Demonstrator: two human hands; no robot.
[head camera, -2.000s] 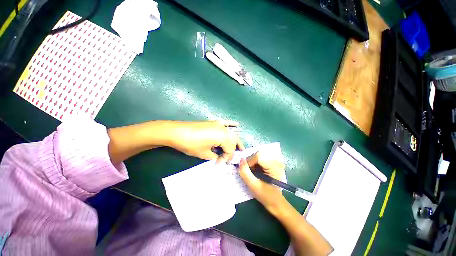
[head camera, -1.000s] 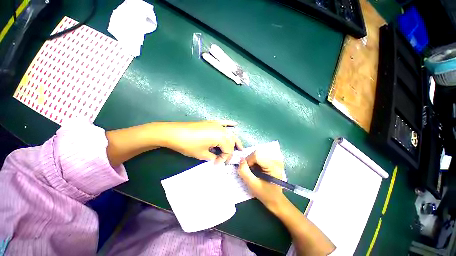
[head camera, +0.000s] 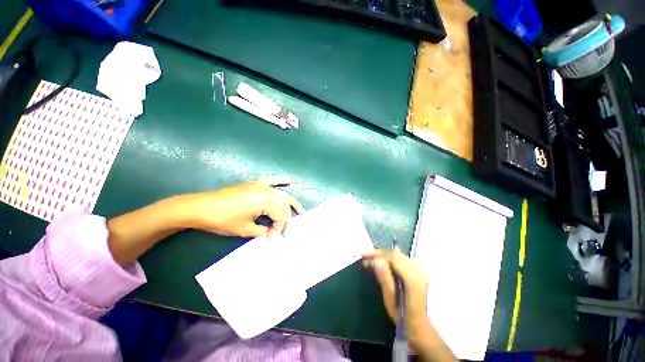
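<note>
White paper slips (head camera: 258, 283) lie overlapping on the green bench in front of me. My left hand (head camera: 247, 210) is at their upper left edge, with curled fingers gripping the paper. A small dark thing shows at its fingers; I cannot tell what it is. My right hand (head camera: 404, 286) is at the slips' right edge, fingertips touching or just beside the corner. It holds a dark and clear pen (head camera: 401, 311) across the fingers, the barrel pointing towards me and off the paper.
A notepad (head camera: 460, 261) lies right of my right hand. White nippers (head camera: 262, 106), a clear strip (head camera: 219, 88), a crumpled wipe (head camera: 129, 71) and a sticker sheet (head camera: 60, 148) lie left and ahead. Beyond are a wooden board (head camera: 442, 92), a black tray (head camera: 506, 106) and a blue bin (head camera: 92, 15).
My right hand has moved off the writing spot to the slips' right edge, and the pen has swung round. The view has shifted right, bringing the blue bin in. My left hand stays on the paper.
</note>
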